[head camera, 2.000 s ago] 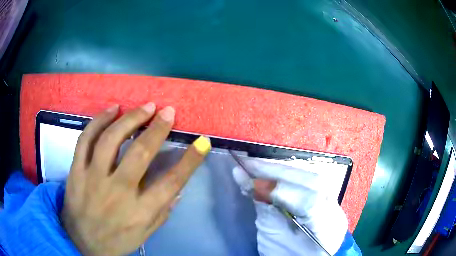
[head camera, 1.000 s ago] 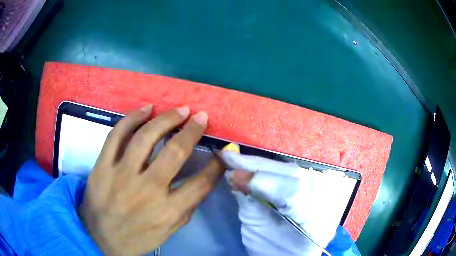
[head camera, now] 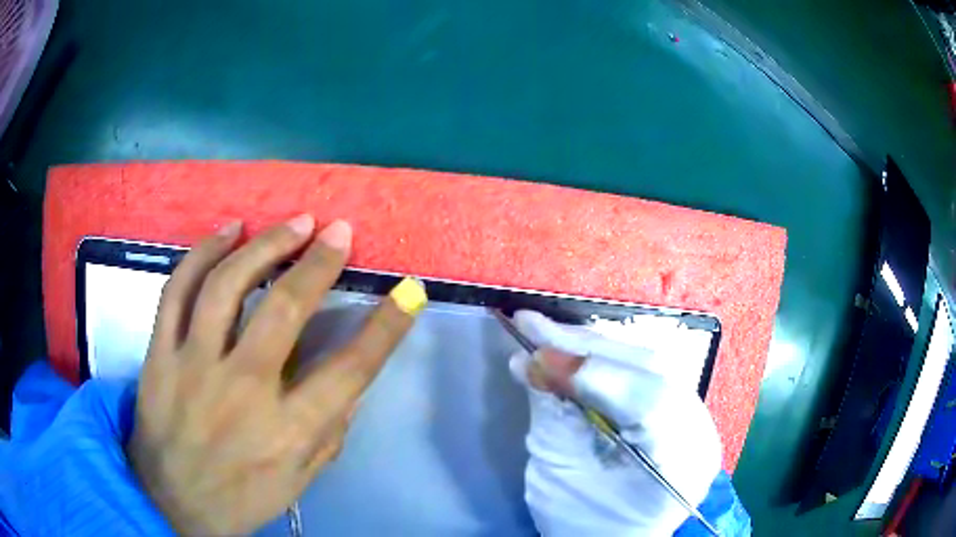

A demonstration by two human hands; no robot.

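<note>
A backlight unit (head camera: 451, 420) with a white-grey sheet and thin black frame lies on a red-orange foam pad (head camera: 503, 220). My left hand (head camera: 252, 378), bare with a yellow finger cot (head camera: 409, 295) on one fingertip, lies flat over the unit's upper left part. Its fingertips reach across the black top edge; it grips nothing visible. My right hand (head camera: 618, 430), in a white glove with a bare fingertip showing, holds a slim metal pointed tool (head camera: 652, 468). The tool's tip is at the top edge, right of the finger cot. The unit's lower edge is out of view.
The pad lies on a green bench mat (head camera: 440, 84). A glossy black panel (head camera: 865, 346) with lamp reflections stands at the far right, beside a long white strip (head camera: 912, 420) and a blue object (head camera: 940, 435). Part of a pinkish grille (head camera: 23, 47) shows at the upper left.
Since one second ago, the tool tip and gloved hand have moved right along the top edge, away from the yellow finger cot, which is uncovered again. The whole view has also shifted and turned slightly.
</note>
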